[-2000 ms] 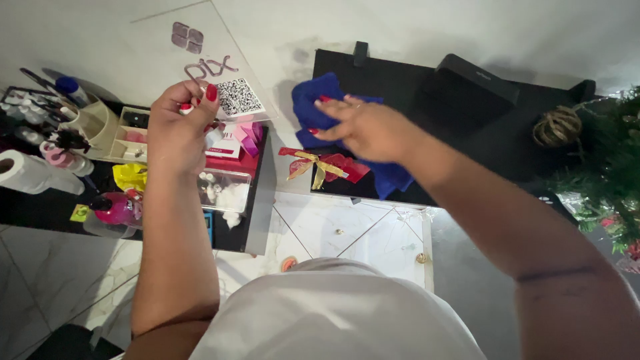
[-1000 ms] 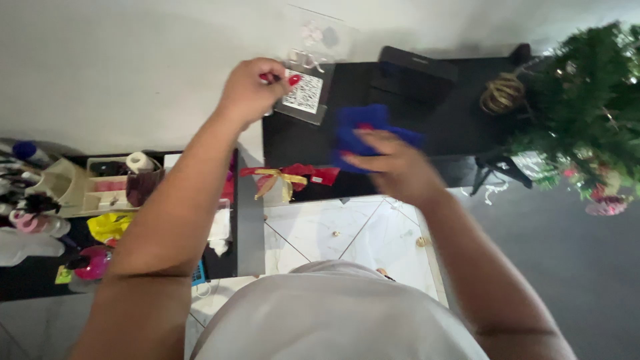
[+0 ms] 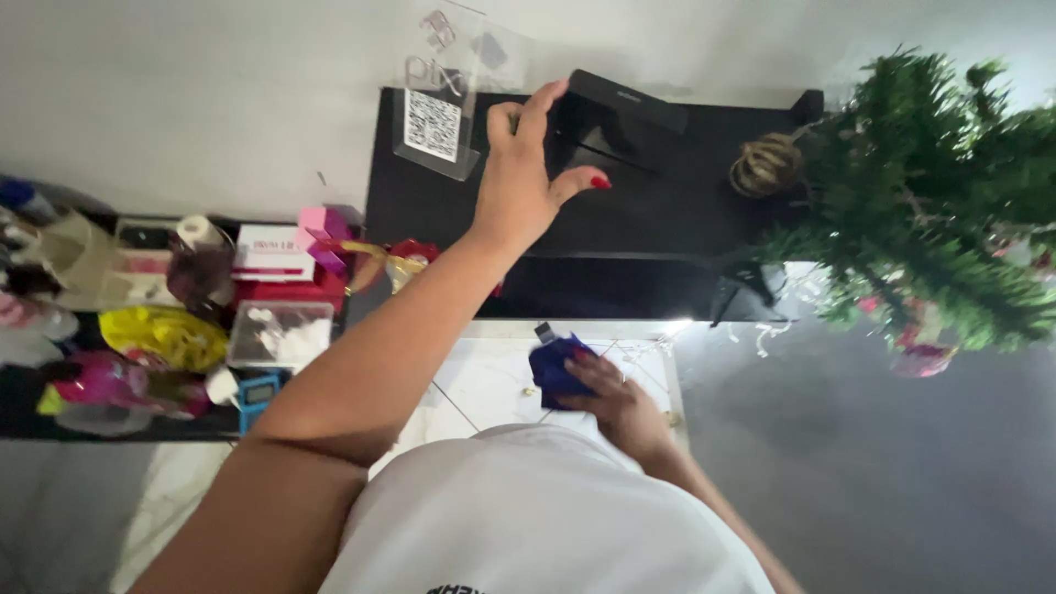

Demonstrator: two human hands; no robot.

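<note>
My left hand [image 3: 524,161] reaches over the black shelf top [image 3: 445,214] with its fingers apart, holding nothing. It is between a clear acrylic stand with a printed code [image 3: 431,124] and a glossy black device [image 3: 606,128], whose edge its fingertips overlap; contact cannot be told. My right hand [image 3: 623,404] is low, in front of the shelf and near my white shirt, with a blue cloth [image 3: 557,371] in its fingers. A red and gold ribbon bow [image 3: 400,268] lies at the shelf's left front, partly behind my left forearm.
A Christmas tree [image 3: 932,198] stands at the right, with a gold wire ball [image 3: 766,165] beside it. On the left counter are a yellow plastic bag [image 3: 162,338], a clear box of white cotton [image 3: 280,334], a pink box [image 3: 323,235] and a blue timer-like device [image 3: 260,398].
My right hand has moved off the shelf top with the blue cloth, down toward my body. My left hand has let go of the clear stand, which now stands on the shelf, and has moved right.
</note>
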